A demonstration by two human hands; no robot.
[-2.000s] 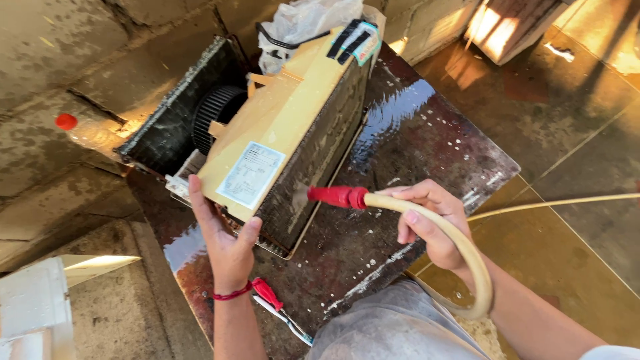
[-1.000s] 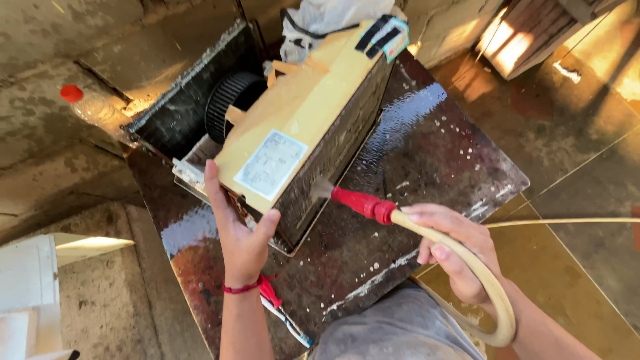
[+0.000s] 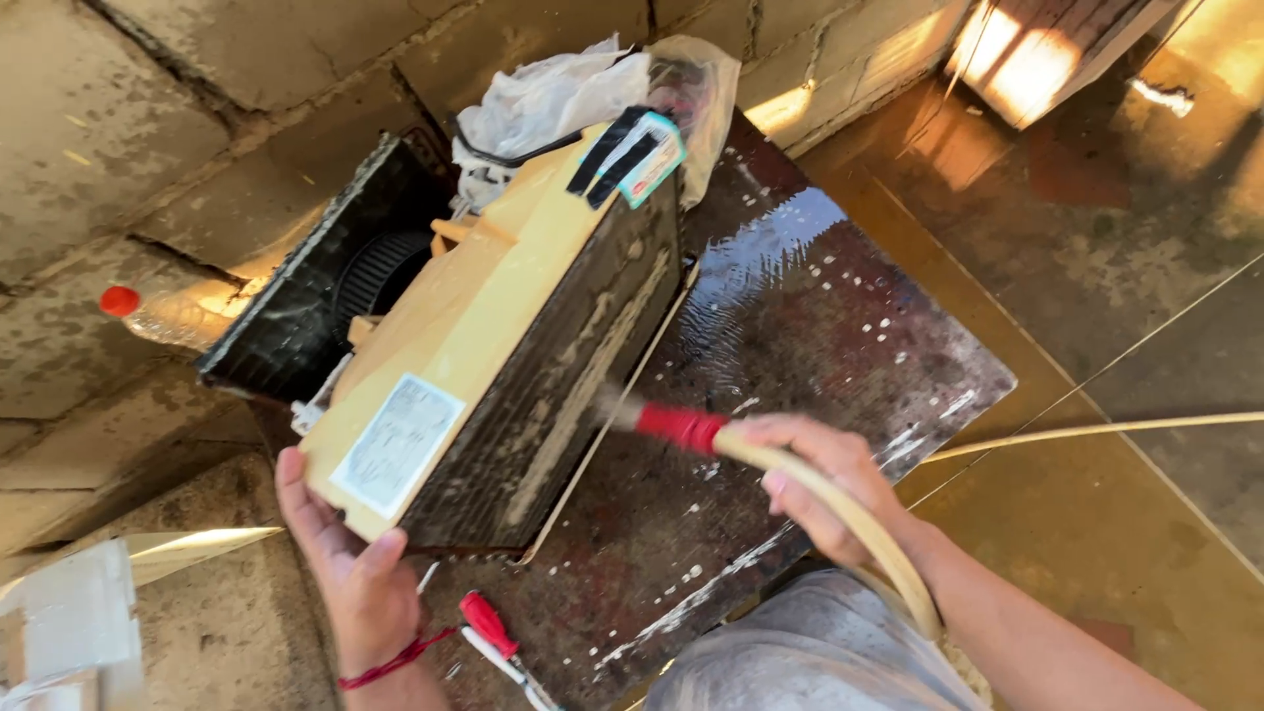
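My left hand (image 3: 351,568) grips the near lower corner of an air-conditioner unit's yellowish housing (image 3: 454,316), which stands tilted on the table. The unit's dirty finned coil (image 3: 553,395) faces right. A black blower wheel (image 3: 380,281) shows behind the housing. In my right hand (image 3: 829,484) is a cream hose (image 3: 869,533) with a red nozzle (image 3: 681,427); blurred water leaves its tip toward the coil. A red-handled screwdriver (image 3: 489,624) and a white tool beside it, its kind unclear, lie near my left wrist.
The wet, paint-spotted dark table (image 3: 790,346) stands by a block wall (image 3: 296,59). Plastic bags (image 3: 553,99) bunch behind the unit. A red-capped clear bottle (image 3: 168,314) is at the left. The hose (image 3: 1096,428) trails across the tiled floor at the right.
The nozzle has moved away from the housing's labelled end and farther along the coil. The unit now leans differently, with more of its coil face showing. My left hand stays at its near corner.
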